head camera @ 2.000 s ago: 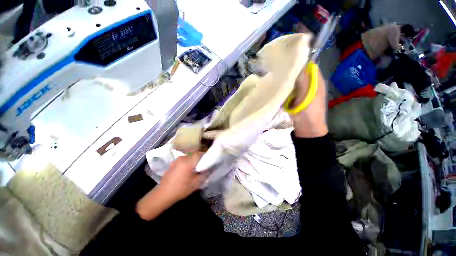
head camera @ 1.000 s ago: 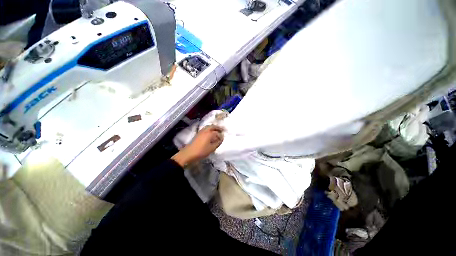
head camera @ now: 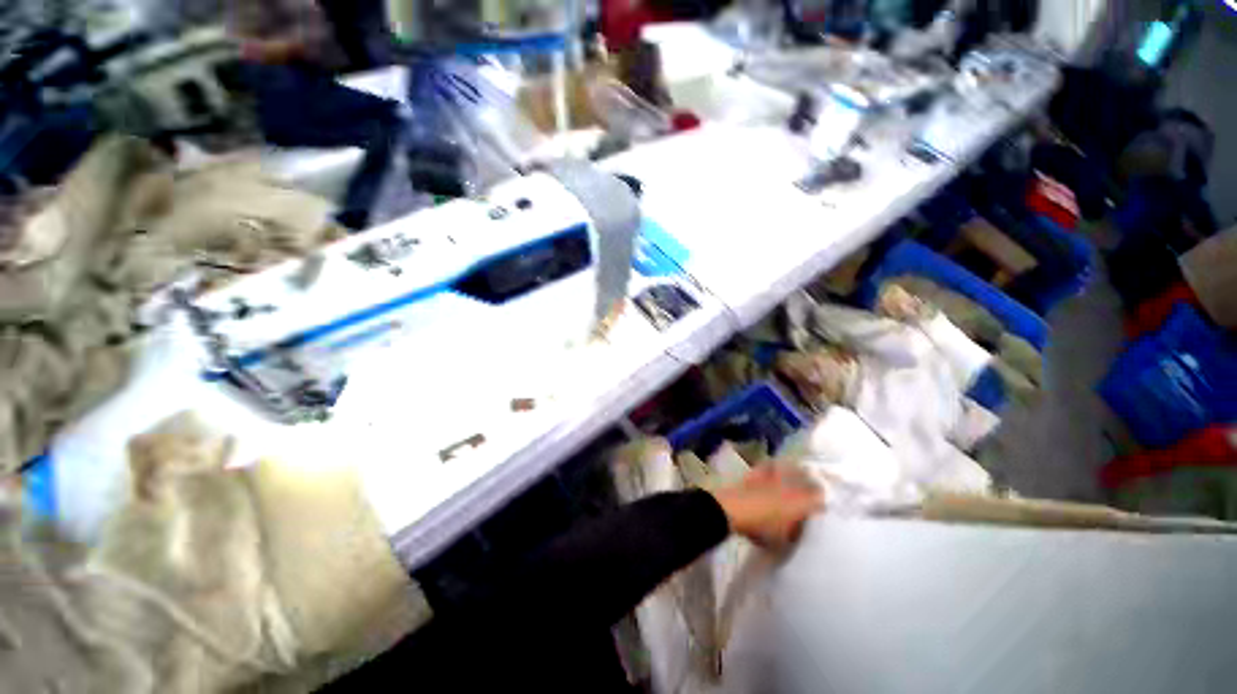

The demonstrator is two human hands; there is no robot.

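Observation:
The garment piece (head camera: 1004, 603) is spread at the lower right, its white inside facing me and a tan edge along its top. It runs out of the picture at the right. My left hand (head camera: 773, 506) is blurred and closed on its upper left corner, below the table edge. My right hand is not in view. No scissors can be seen. The sewing machine (head camera: 407, 278), white with a blue stripe, stands on the white table (head camera: 570, 386) at the left.
Tan garments (head camera: 292, 542) are heaped at the left around the machine. A blue crate (head camera: 950, 278) filled with cloth stands beyond my hand. A blue bag (head camera: 1173, 373) lies at the right. Two brown scraps lie on the table. More machines and people, blurred, are further back.
The view has lifted and turned, showing more of the line. The white cloth has dropped from high on the right to the lower right. My left hand has moved rightward in view.

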